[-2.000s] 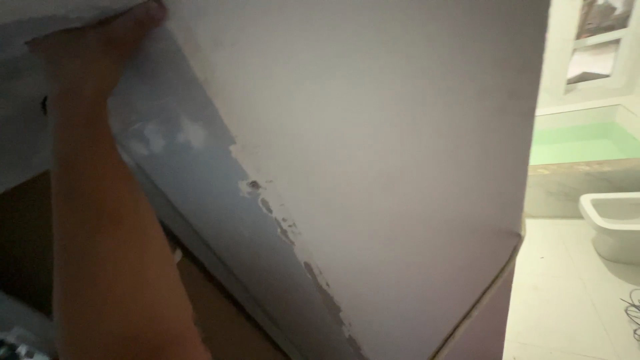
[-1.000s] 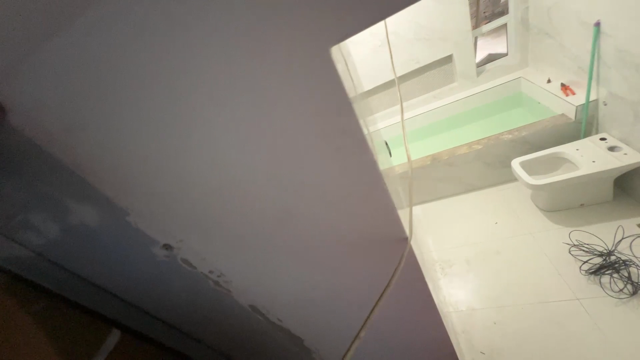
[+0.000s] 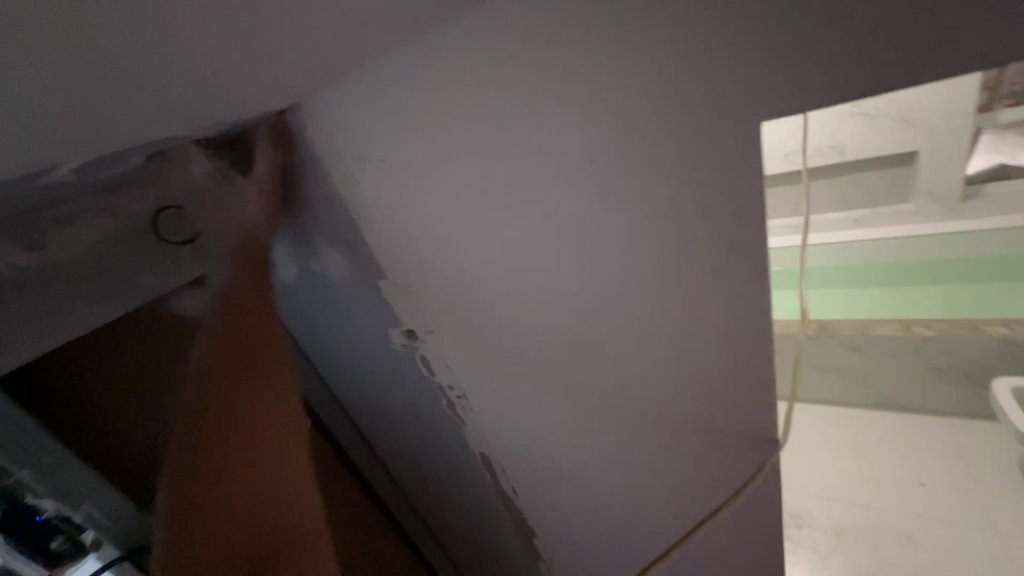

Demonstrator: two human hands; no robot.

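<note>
My left hand (image 3: 240,180), blurred, reaches up at the upper left to the corner where the pale wall (image 3: 576,288) meets the surface above. Its fingers are at a dark, rough seam (image 3: 232,144); blur and shadow hide whether they hold anything. A dark ring-shaped loop (image 3: 174,225) shows just left of the hand. Right of the forearm, a grey-blue strip (image 3: 344,336) runs down the wall beside a ragged edge with chipped patches (image 3: 448,400). My right hand is out of view.
A thin cable (image 3: 803,240) hangs across the opening at right and over the wall's edge. Beyond lie a green-toned bathtub (image 3: 896,288), pale floor tiles (image 3: 888,496) and part of a white toilet bowl (image 3: 1010,400). A dark brown opening (image 3: 104,384) lies at lower left.
My left hand, out of view one second ago, is again at the upper corner, as it was two seconds ago. The view has swung right and back.
</note>
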